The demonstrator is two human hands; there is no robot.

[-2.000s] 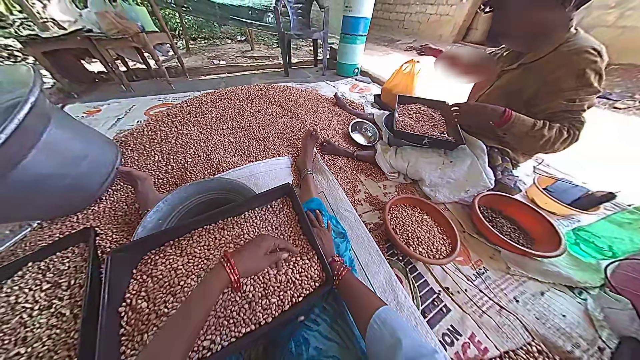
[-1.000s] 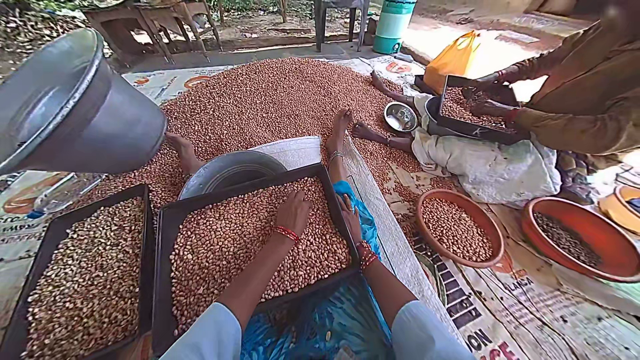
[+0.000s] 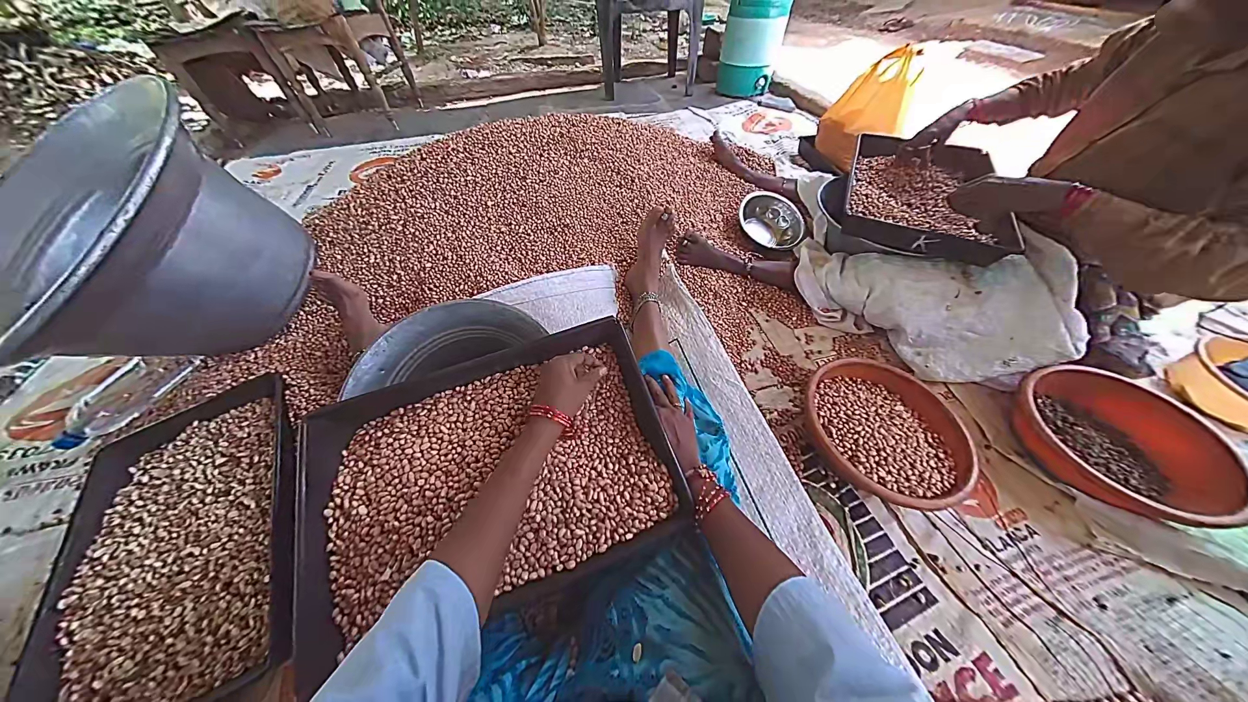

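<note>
A black rectangular tray (image 3: 317, 478) full of reddish-brown nuts or beans (image 3: 439, 468) rests over my lap, tilted. My left hand (image 3: 568, 383) is above the nuts near the tray's far right corner, its fingers bunched; whether a nut is between the fingertips cannot be seen. Against the outside of the tray's right wall lies my right hand (image 3: 678, 424), its grip on the wall unclear. Another black tray (image 3: 283, 517), holding paler, mixed pieces (image 3: 175, 556), stands just left of the first. A metal basin (image 3: 390, 356) sits partly under the middle tray's far edge.
Beyond my feet spreads a large heap of nuts (image 3: 526, 195). A big metal pot (image 3: 185, 234) stands at left. On the right are a bowl of nuts (image 3: 965, 478), an orange bowl of dark pieces (image 3: 1199, 478), a steel bowl (image 3: 772, 220) and a person handling another tray (image 3: 926, 244).
My left hand has moved from the middle of the nuts toward the tray's far side, and its fingers have bunched. My right hand stays by the right wall.
</note>
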